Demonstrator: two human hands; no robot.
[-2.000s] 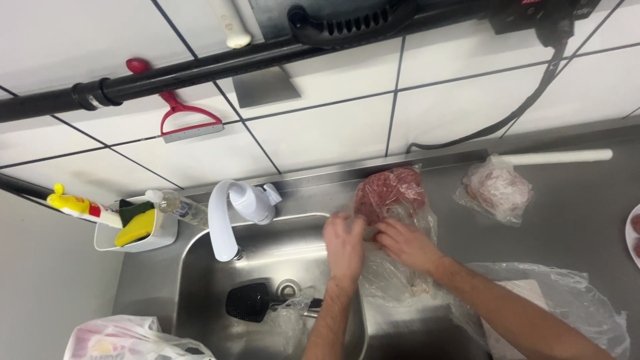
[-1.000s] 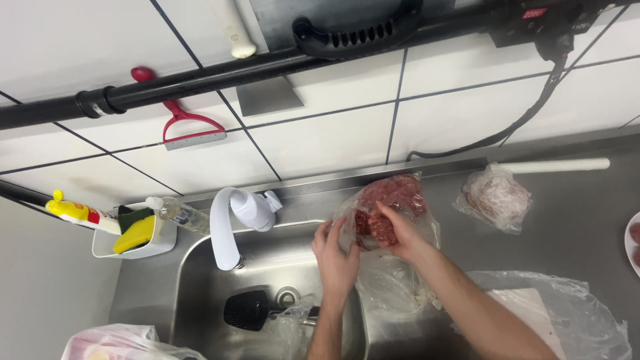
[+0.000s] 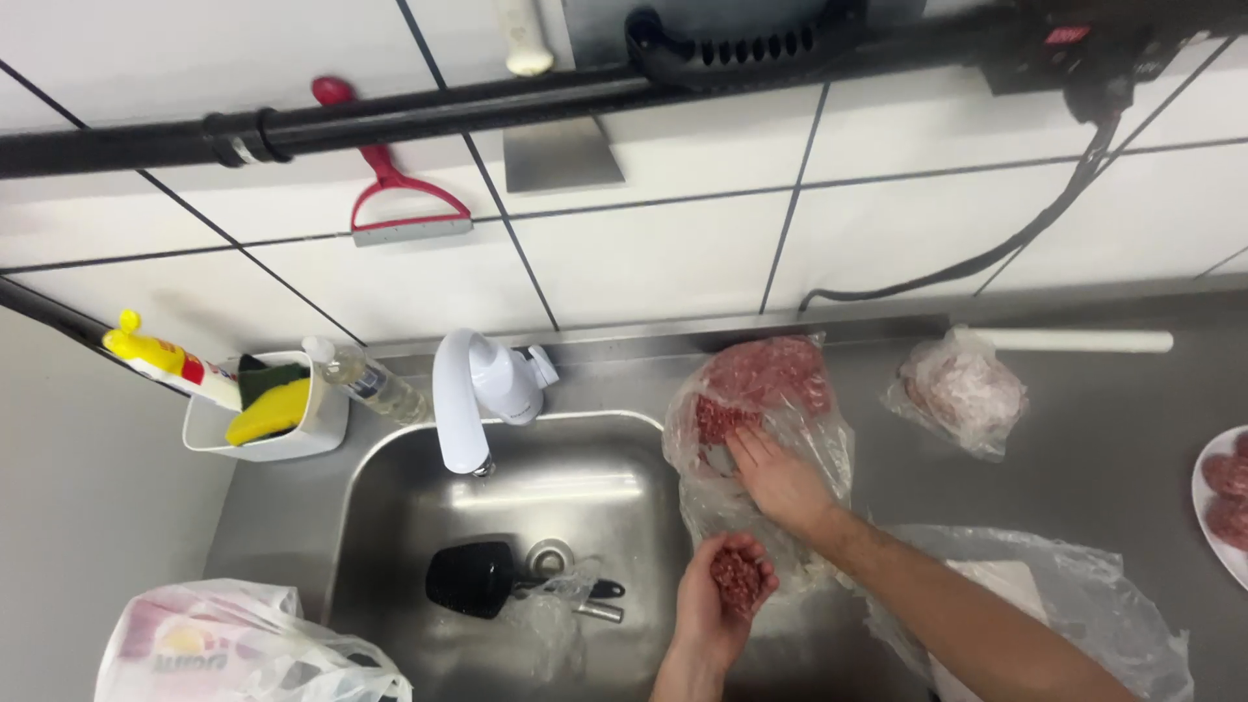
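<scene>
My left hand [image 3: 720,595] is palm up at the sink's right edge, its fingers curled around a clump of ground meat [image 3: 738,581]. Beyond it, a clear plastic bag [image 3: 829,458] with a larger mass of ground meat [image 3: 770,375] lies on the steel counter. My right hand [image 3: 780,478] reaches over the bag, its fingertips touching the meat at the opening; whether they grip any is hidden. A smaller bagged lump of meat [image 3: 960,390] rests to the right, against a white rod [image 3: 1082,340].
The steel sink [image 3: 604,448] holds a black utensil [image 3: 473,579] and crumpled plastic. A white faucet [image 3: 460,400] arches over it. Sponges sit in a white caddy [image 3: 322,409] beside a bottle [image 3: 375,385]. A plate [image 3: 1209,526] of meat portions stands far right; plastic bags flank the work area.
My hands, together at the bag's opening before, are now apart. My left hand has drawn back toward me with a clump of meat, while my right hand remains at the bag.
</scene>
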